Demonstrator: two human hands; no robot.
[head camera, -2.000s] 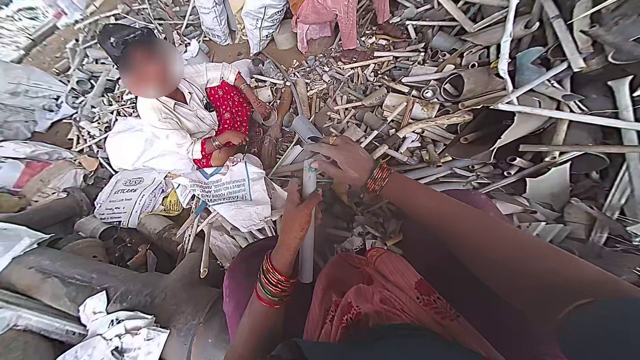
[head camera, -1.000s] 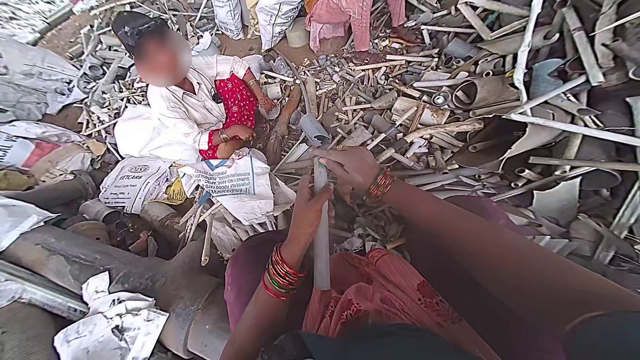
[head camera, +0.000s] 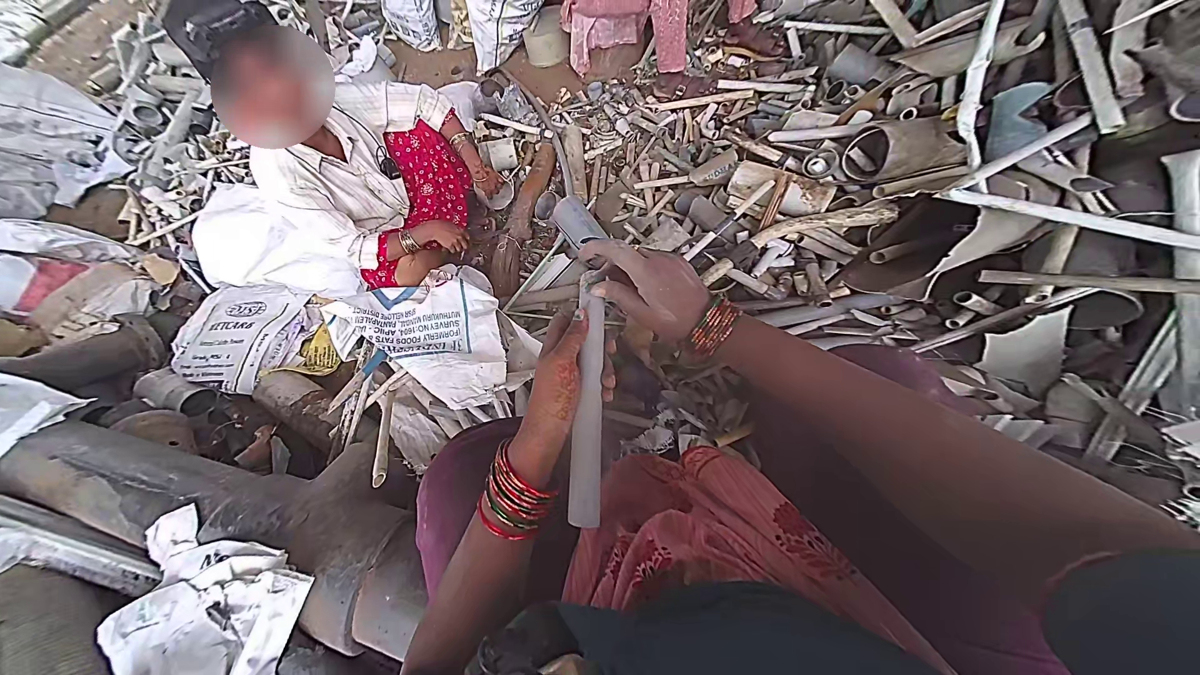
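Note:
My left hand is wrapped around a short grey plastic pipe, held upright over my lap, its lower end resting near the pink patterned cloth. At the pipe's top end, my right hand has its fingers bent against the rim; whether it grips something small there cannot be told. Just beyond my right fingers lies a wider grey pipe piece. Red and green bangles circle my left wrist, and red ones my right.
A person sits at the upper left by printed sacks. Pipe scraps are heaped ahead and to the right. Large grey pipes lie at the lower left, with a crumpled white sack on them. Another person's pink clothing shows at the top.
Both hands stay at the same pipe; the fingers of my right hand have shifted slightly at its top end. The seated person has hardly moved.

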